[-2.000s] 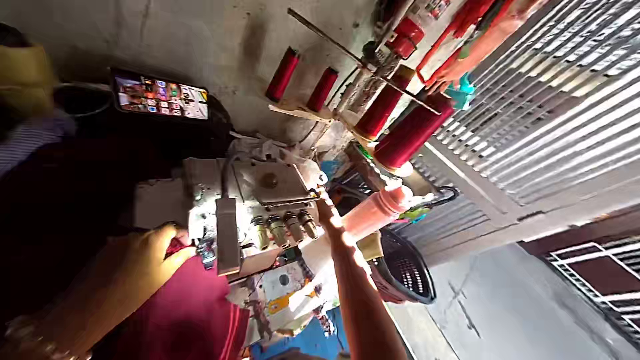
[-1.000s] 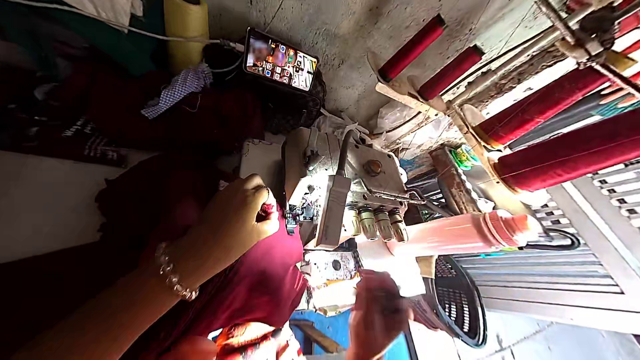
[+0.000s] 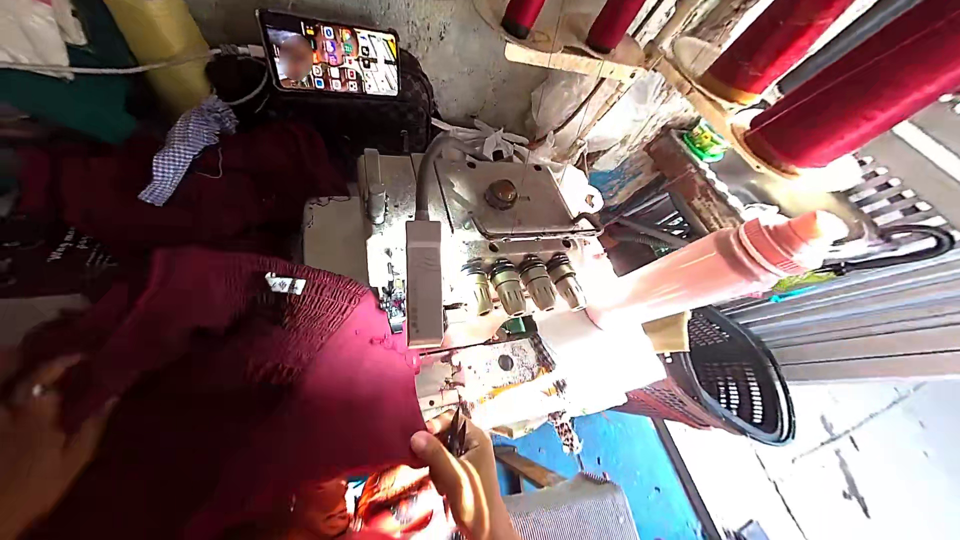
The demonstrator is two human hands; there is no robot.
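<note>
An overlock sewing machine (image 3: 502,195) with a lamp bar (image 3: 425,281) and several tension knobs stands at the centre. Maroon cloth (image 3: 337,397) with a gathered elastic waistband (image 3: 319,300) and a small white label lies left of the needle area, its edge against the machine. My right hand (image 3: 465,465), at the machine's front, pinches the cloth's edge and also holds a small dark pointed tool (image 3: 456,433), perhaps thread snips. At the far left, my left hand (image 3: 52,442) rests on the cloth with spread fingers, blurred and in shadow; whether it grips the fabric cannot be made out.
A phone (image 3: 330,56) with a lit screen leans at the back. Large red thread cones (image 3: 840,90) stand on a rack at upper right. A pink bottle (image 3: 705,262) lies across the machine's right side, above a dark plastic basket (image 3: 739,382). Checked cloth (image 3: 187,150) lies at left.
My left hand has moved from beside the needle area to the far left. My right hand has come to the cloth's edge. The gathered waistband now shows left of the machine.
</note>
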